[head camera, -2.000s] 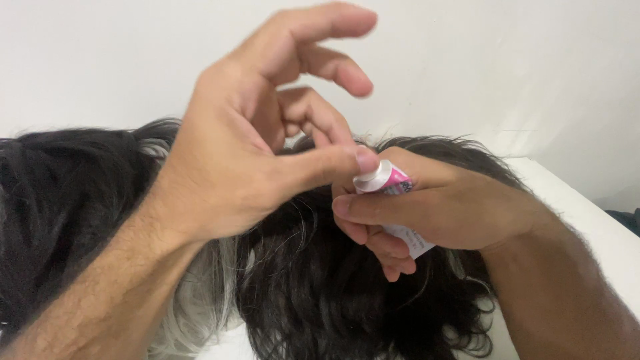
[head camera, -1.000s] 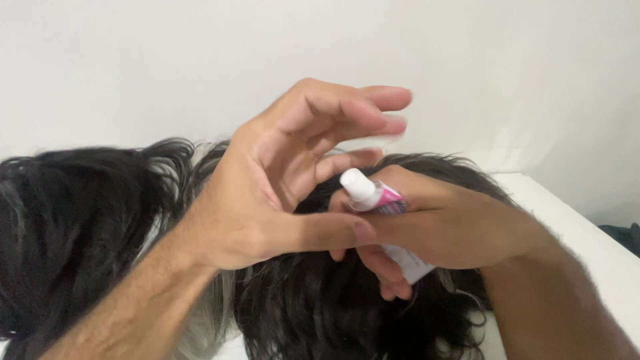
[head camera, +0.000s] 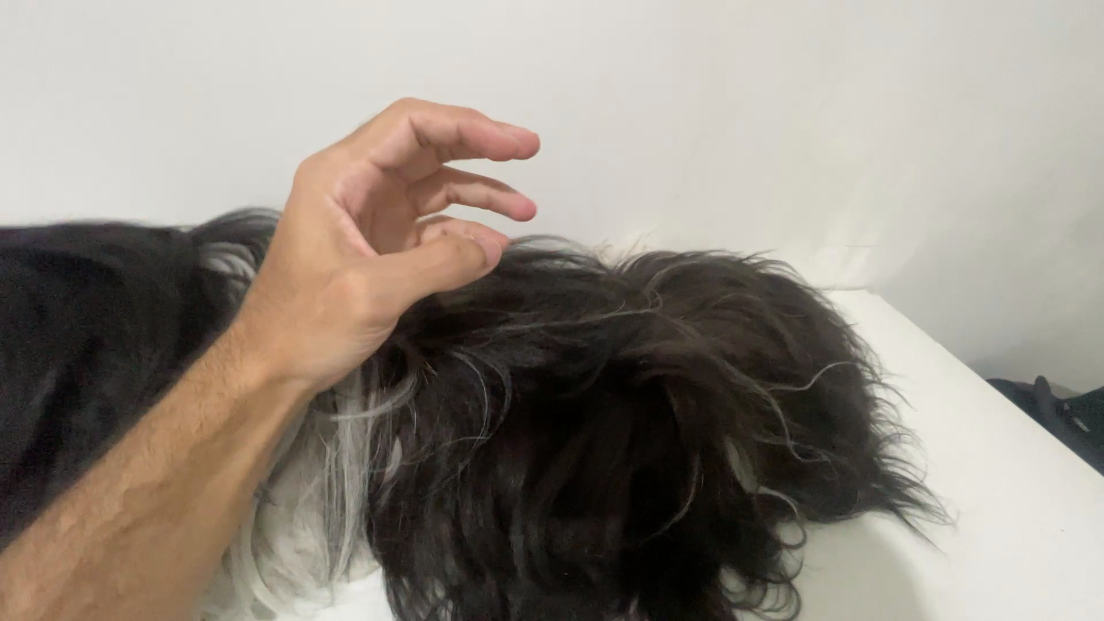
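Note:
My left hand (head camera: 371, 250) is raised over a long-haired animal's coat, its fingers curled and apart with nothing between them. Black hair (head camera: 561, 448) spreads below and to the right of it, and a band of white hair (head camera: 302, 509) shows beside my forearm. More dark hair (head camera: 78, 345) fills the left side. The animal's head cannot be made out. My right hand is out of view, and so is the small white and pink tube.
The coat lies on a white tabletop (head camera: 975, 483) against a pale wall (head camera: 690, 112). Beyond the table's right edge, a dark item (head camera: 1061, 414) sits lower down.
My right hand, which held the small white-capped tube near my left hand, has left the view. My left thumb, earlier at the tube, is now free of it.

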